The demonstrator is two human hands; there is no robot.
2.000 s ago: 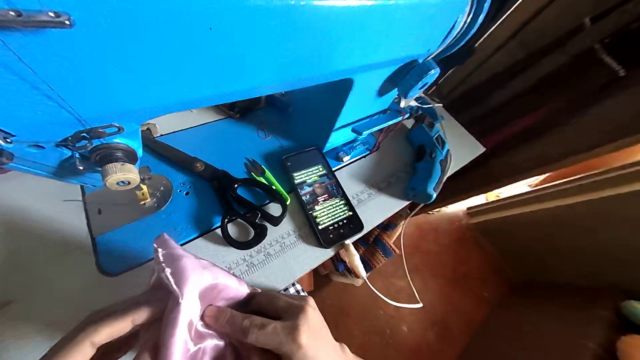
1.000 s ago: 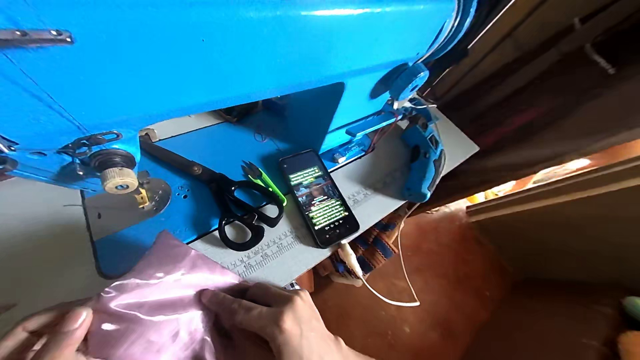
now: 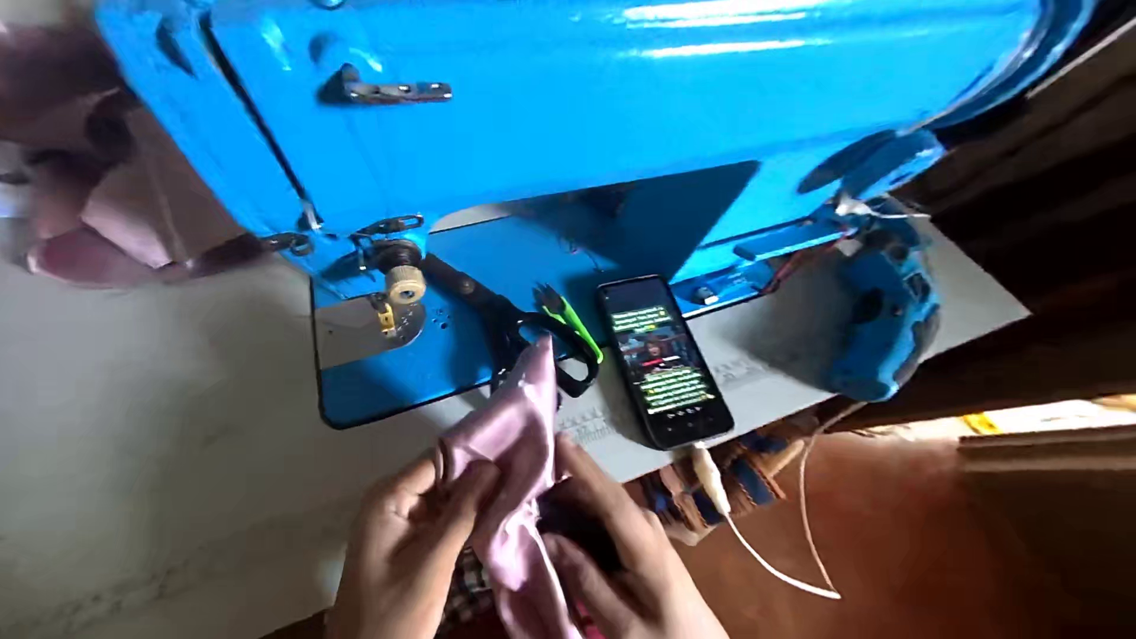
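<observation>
A piece of pink satin fabric (image 3: pixel 519 461) hangs in folds between my two hands at the lower middle. My left hand (image 3: pixel 408 532) pinches its left side between thumb and fingers. On the cloth's right edge is my right hand (image 3: pixel 612 541), its fingers curled and partly in shadow. The fabric's pointed upper corner overlaps a handle of black-handled scissors (image 3: pixel 506 324), which lie on the bed of a blue sewing machine (image 3: pixel 568 115). Beside them are a small green-handled tool (image 3: pixel 572 324) and a smartphone (image 3: pixel 666 364) with its screen lit.
A white cable (image 3: pixel 763 564) hangs from the phone over the edge of the pale table (image 3: pixel 177 461). A blue curved machine part (image 3: pixel 887 311) sits at the table's right end. More pink fabric (image 3: pixel 133 204) lies at the upper left. Striped cloth (image 3: pixel 754 470) shows below the edge.
The pink fabric was spread wider a second ago and is now narrow and folded, its tip over the scissors' handle. The view has shifted, showing more on the left.
</observation>
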